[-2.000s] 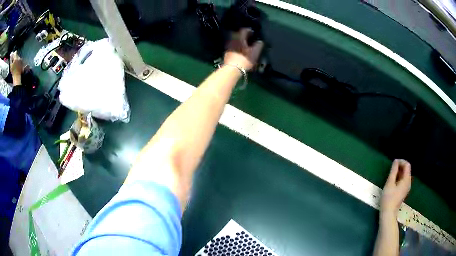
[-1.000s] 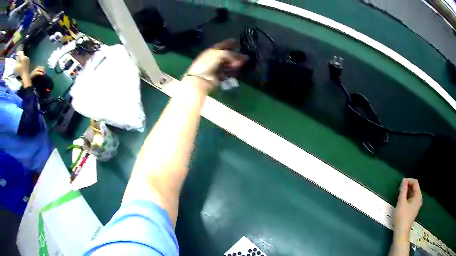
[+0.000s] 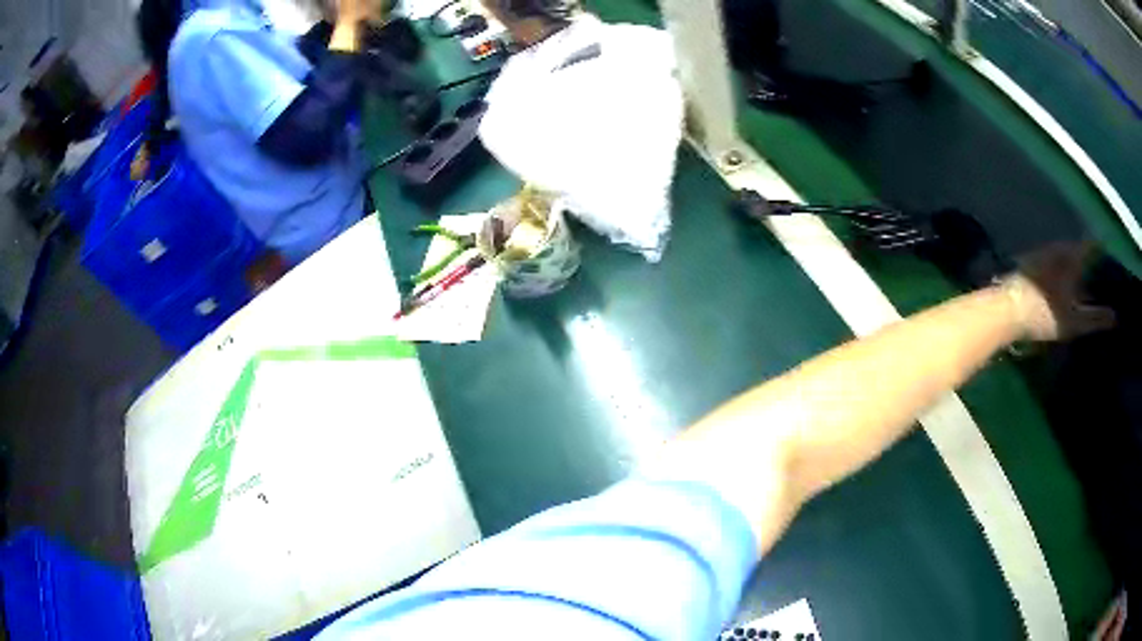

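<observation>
My left hand [image 3: 1064, 291], dark and blurred, reaches over the rail to the belt at the right, among black units [image 3: 1102, 413]. Whether it grips one cannot be told. A bundled black cord [image 3: 889, 225] lies left of the hand, and its end [image 3: 755, 203] rests across the cream rail. Only a sliver of my right hand [image 3: 1110, 621] shows at the lower right edge; its fingers cannot be made out. A white sheet with black dots [image 3: 792, 619] is cut off by the bottom edge.
A white plastic bag [image 3: 589, 125] and a small bag [image 3: 536, 251] on paper with a red pen stand on the green bench [image 3: 551, 438]. A white board with green tape [image 3: 338, 476] lies left. A person in blue [image 3: 238, 100] works beyond. A post [image 3: 701, 75] rises from the rail.
The view has swung left, so the bench items moved right and more of the other person shows. A bundled cord now lies partly across the rail. My right hand has nearly left the picture.
</observation>
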